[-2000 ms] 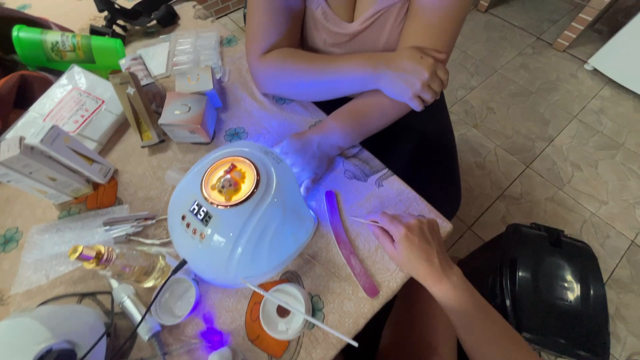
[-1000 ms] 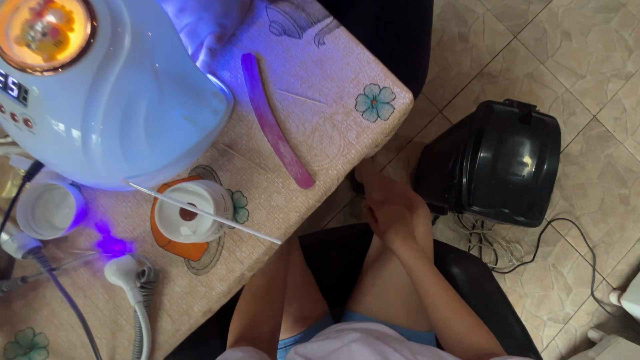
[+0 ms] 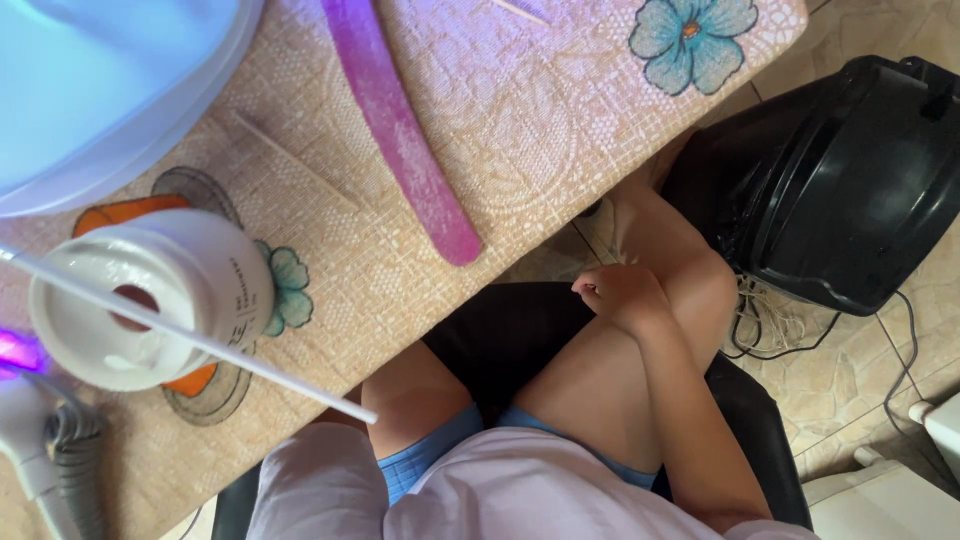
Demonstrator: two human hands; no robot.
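My right hand (image 3: 622,296) rests by my bare knee, below the table edge, with its fingers curled; whether anything thin is between them cannot be told. My left arm goes down beside my lap under the table edge, and its hand is hidden. On the patterned tablecloth lies a curved pink nail file (image 3: 412,150), the table item nearest my right hand. Thin wooden sticks lie on both sides of it, one at the left (image 3: 296,161) and one at the top (image 3: 525,11). A white round container (image 3: 232,277) with a recessed top stands at the left, a thin white rod (image 3: 300,382) crossing over it.
A glowing nail lamp (image 3: 97,82) fills the upper left. At the lower left is a white device with a coiled grey cable (image 3: 79,457). A black lidded bin (image 3: 862,187) stands on the tiled floor at the right, near loose cables (image 3: 795,349). The table corner reaches over my legs.
My right hand has left the tabletop near the nail file and come down to my knee. The view has swung down and to the right, and the other person is out of it.
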